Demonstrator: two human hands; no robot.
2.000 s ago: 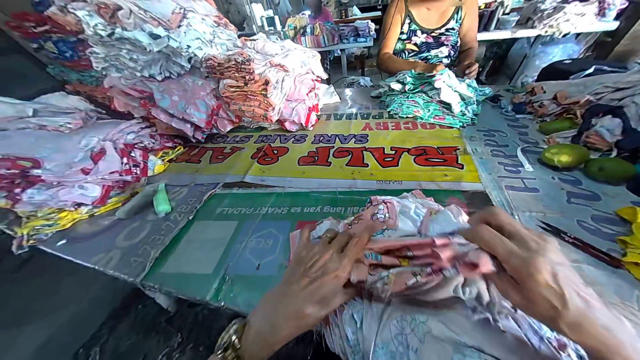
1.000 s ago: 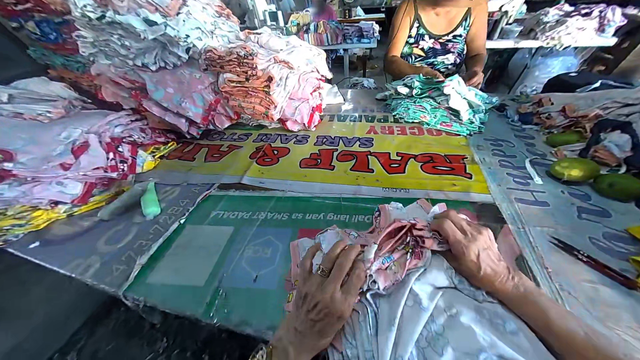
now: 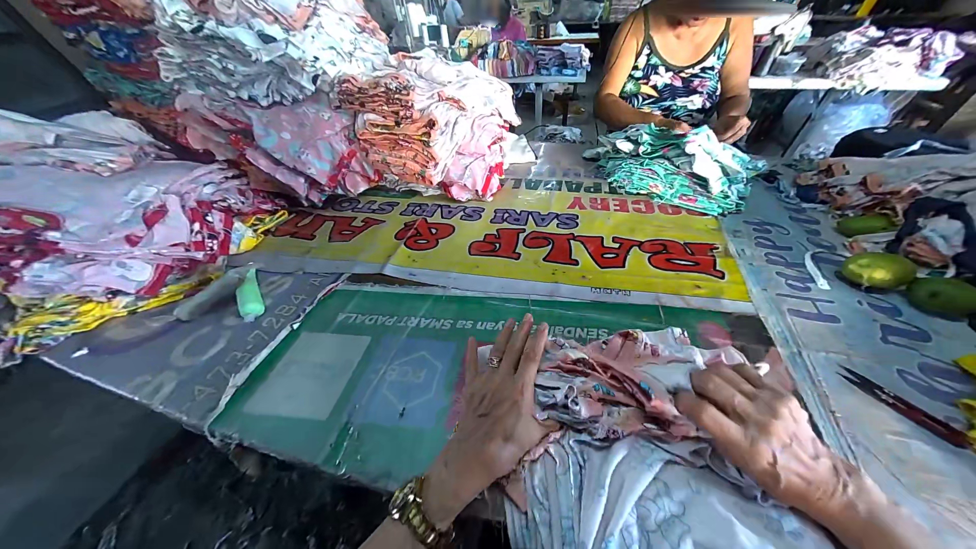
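A bundle of pink and white printed cloth pieces (image 3: 610, 381) lies near the front of the table, with pale blue-white cloth (image 3: 625, 488) hanging from it toward me. My left hand (image 3: 499, 396), with a ring and a gold-coloured wristwatch, rests flat against the bundle's left side, fingers extended. On the right side of the bundle is my right hand (image 3: 751, 423), its fingers curled on the cloth edge; its fingertips are partly hidden.
Tall cloth stacks (image 3: 435, 122) stand at the left. Across the table a person handles green printed cloth (image 3: 679, 164). Scissors (image 3: 907, 408), green fruits (image 3: 877, 270) and more cloth (image 3: 877, 183) lie at the right. A green object (image 3: 249, 296) lies at the left on the banner-covered table (image 3: 290, 457).
My left hand has straightened its fingers and lies flatter beside the bundle. My right hand has moved from the bundle's upper edge to its right side since one second ago.
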